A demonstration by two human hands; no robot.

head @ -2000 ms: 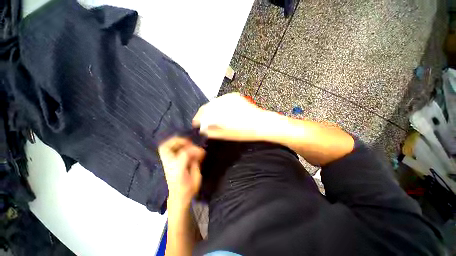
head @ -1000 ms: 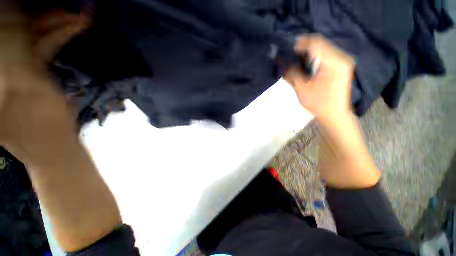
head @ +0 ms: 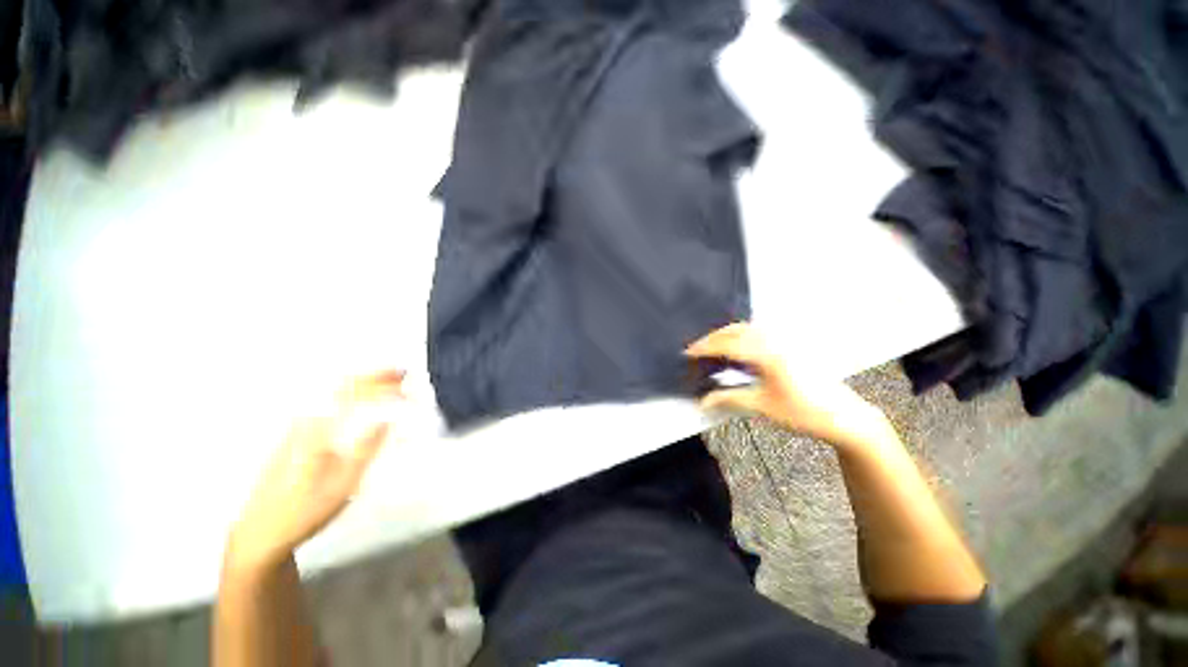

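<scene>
A dark garment, apparently trousers or shorts, lies on the white tabletop with its near edge close to the table's front. My left hand is left of the garment, blurred, with its fingers apart and nothing visible in it. My right hand is at the garment's near right corner, its fingertips at the cloth edge. A small white and dark thing, possibly thread snips, is in my right hand, mostly hidden. Whether the fingers also pinch the cloth is unclear.
The white tabletop extends left and around the garment. A dark garment pile hangs over the table edge at right. More dark cloth lies at the far left. Speckled floor and boxes are at lower right.
The view has turned and shifted. My left hand has let go of the dark cloth. A garment now lies flat before me, where bunched cloth was held up.
</scene>
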